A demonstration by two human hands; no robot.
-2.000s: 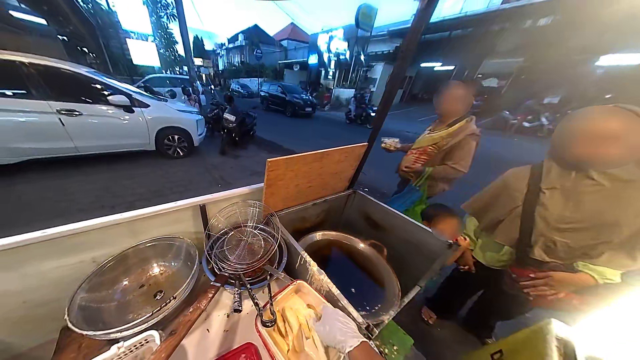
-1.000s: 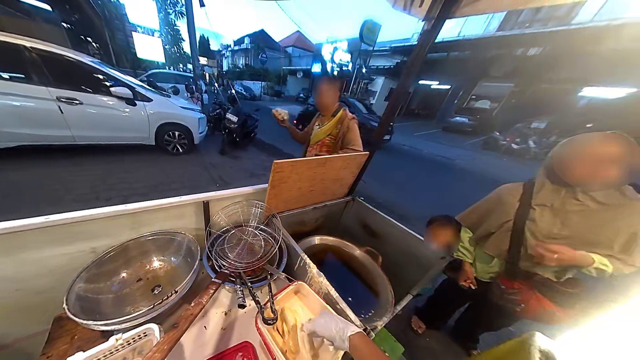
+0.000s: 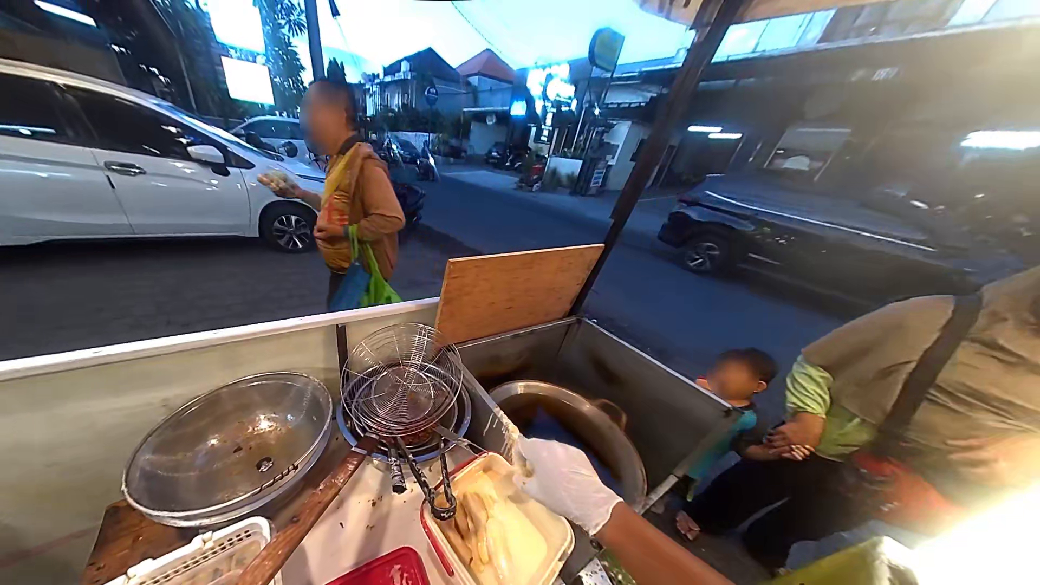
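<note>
My right hand point(image 3: 565, 481), in a whitish glove, is over the right rim of a tray of pale batter point(image 3: 520, 532) with light strips lying in it. Its fingertips are near the metal divider beside a large pan of dark oil point(image 3: 626, 463); whether they pinch something cannot be told. Black-handled tongs point(image 3: 443, 508) rest on the tray's left edge. Left of them, wire strainers point(image 3: 402, 390) sit over a metal bowl. A wide metal strainer point(image 3: 231, 447) stands farther left, with a wooden handle point(image 3: 313, 508) beside it. My left hand is not in view.
A wooden board point(image 3: 520, 292) stands upright behind the pan by a dark post point(image 3: 650, 154). A white basket point(image 3: 203, 556) and a red tray point(image 3: 386, 569) are at the near edge. Beyond the cart wall walks a person point(image 3: 357, 211); a child point(image 3: 735, 390) and another person point(image 3: 934, 366) are at right.
My gloved right hand has moved from over the batter tray up to its rim near the oil pan. The person beyond the cart has moved left. A dark car now shows at right.
</note>
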